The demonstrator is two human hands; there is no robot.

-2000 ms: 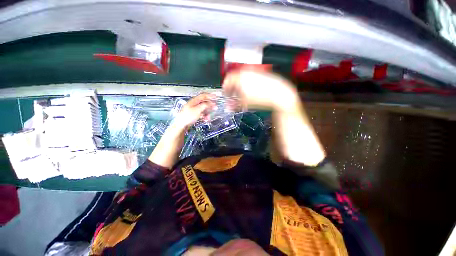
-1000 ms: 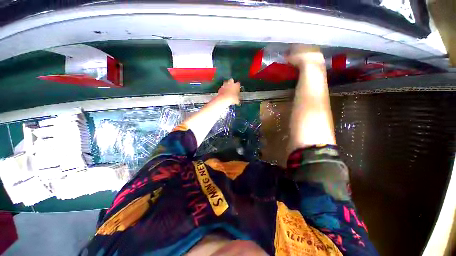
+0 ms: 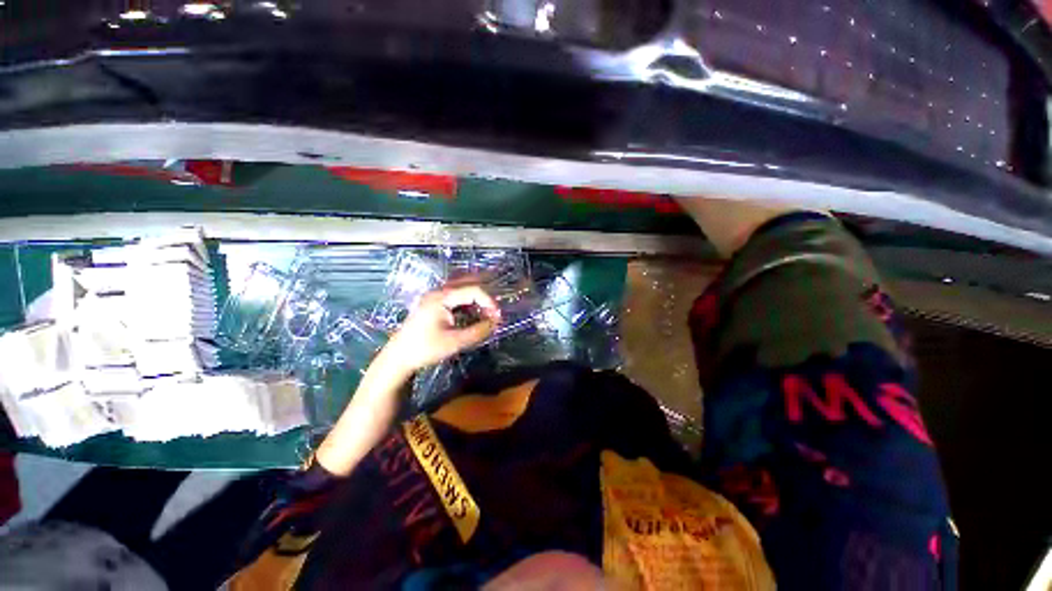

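Clear blister trays [image 3: 381,271] lie loosely piled on the green-topped bench in front of me. My left hand [image 3: 459,320] is over the right part of the pile, its fingers curled beside clear tray edges. Glare and blur hide whether it grips one. My right arm reaches forward over the belt. Its hand is hidden under the overhead shelf edge, with only a bit of forearm showing past the sleeve. Red strips of product boxes [image 3: 395,180] show on the dark green belt [image 3: 508,206] below the shelf edge.
Stacked white pieces [image 3: 144,306] fill the bench's left part. A pale metal rail [image 3: 312,229] runs between bench and belt. The shelf edge [image 3: 461,162] crosses above, with shiny black trays [image 3: 854,75] over it. A large brown carton [image 3: 663,335] is at right.
The view has shifted, so the shelf covers more of the belt and boxes. My left hand has come back from the rail to the clear trays. My right hand has gone out of sight under the shelf.
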